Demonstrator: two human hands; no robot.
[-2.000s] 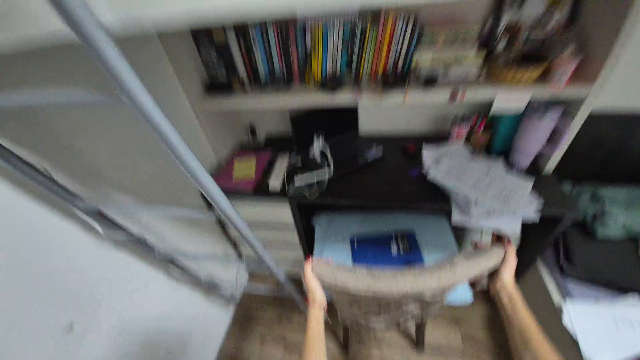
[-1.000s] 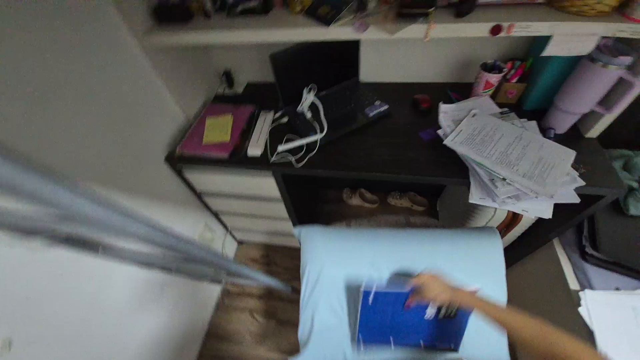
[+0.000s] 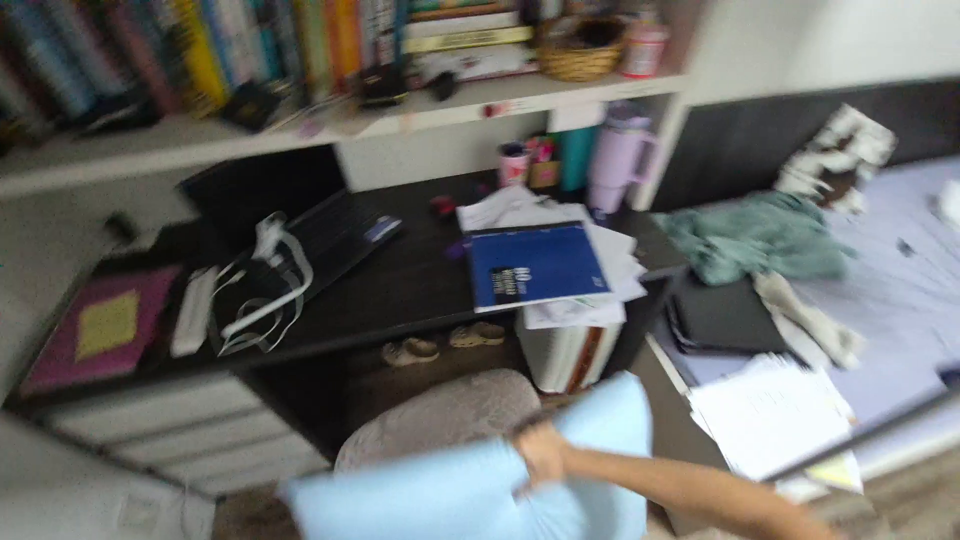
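Observation:
My right hand (image 3: 544, 457) is closed on the upper edge of a light blue pillow (image 3: 420, 499), which creases around the fingers. The pillow is held in front of the beige upholstered chair seat (image 3: 450, 412). A blue notebook (image 3: 536, 264) lies on loose papers (image 3: 626, 251) on the dark desk (image 3: 405, 277). An open laptop (image 3: 330, 225) with a white charger and cable (image 3: 281, 304) stands further left on the desk. My left hand is out of view.
A pink folder (image 3: 150, 322) and a white power strip (image 3: 193, 311) lie at the desk's left. A lilac tumbler (image 3: 615, 161) stands at the back right. Beige clogs (image 3: 410, 351) are under the desk. The bed (image 3: 900, 247) at right bears a green cloth (image 3: 757, 236) and papers (image 3: 772, 412).
The blue notebook, earlier on the pillow under my right hand, now lies on the desk papers. My right hand has taken hold of the pillow, uncovering the chair seat. The view has turned right.

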